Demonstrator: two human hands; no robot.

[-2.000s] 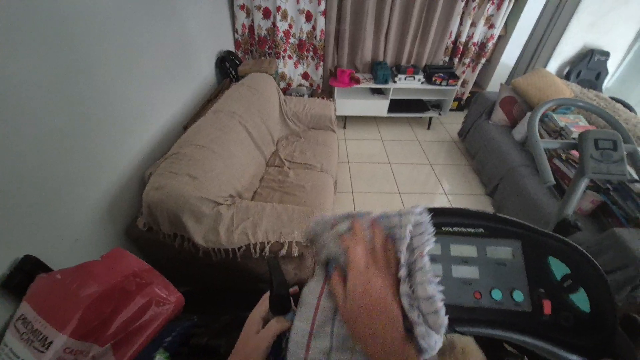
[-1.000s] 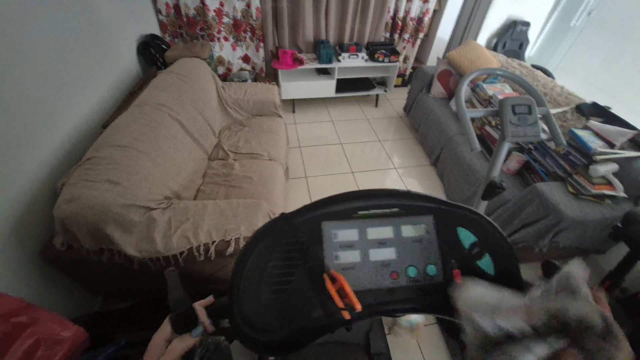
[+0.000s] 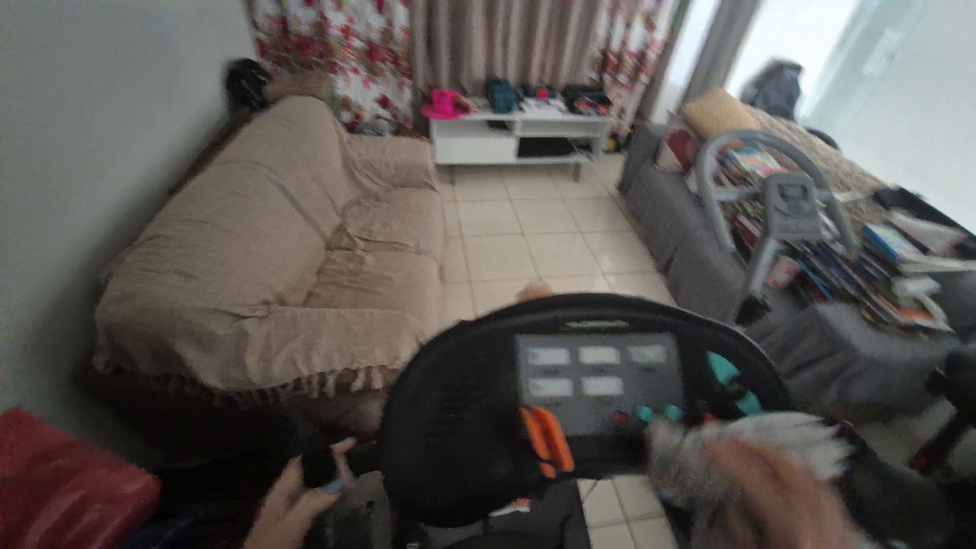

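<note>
A black treadmill console (image 3: pixel 457 412) with small display windows and teal buttons stands low in the middle of the head view. An orange clip-like piece (image 3: pixel 547 441) lies on its lower part. At the console's lower right, my right hand (image 3: pixel 778 488), blurred, presses on a grey and white fringed cloth (image 3: pixel 701 457). How its fingers close on the cloth is hard to see. My left hand (image 3: pixel 301 496) is at the lower left beside the console, thumb and finger apart near a dark bar; whether it touches the bar cannot be told.
A covered sofa (image 3: pixel 229 236) stands left, with a red bag (image 3: pixel 72 480) at the lower left. A grey-covered couch (image 3: pixel 686 259) bears books and a cushion at right, near a grey exercise-machine handlebar (image 3: pixel 789 206). A white TV stand (image 3: pixel 473 145) stands behind on the tiled floor (image 3: pixel 534 229).
Two seconds ago the cloth and my right hand covered the console's left part; now they are at its lower right. The orange piece and the displays have come into sight. The view has shifted.
</note>
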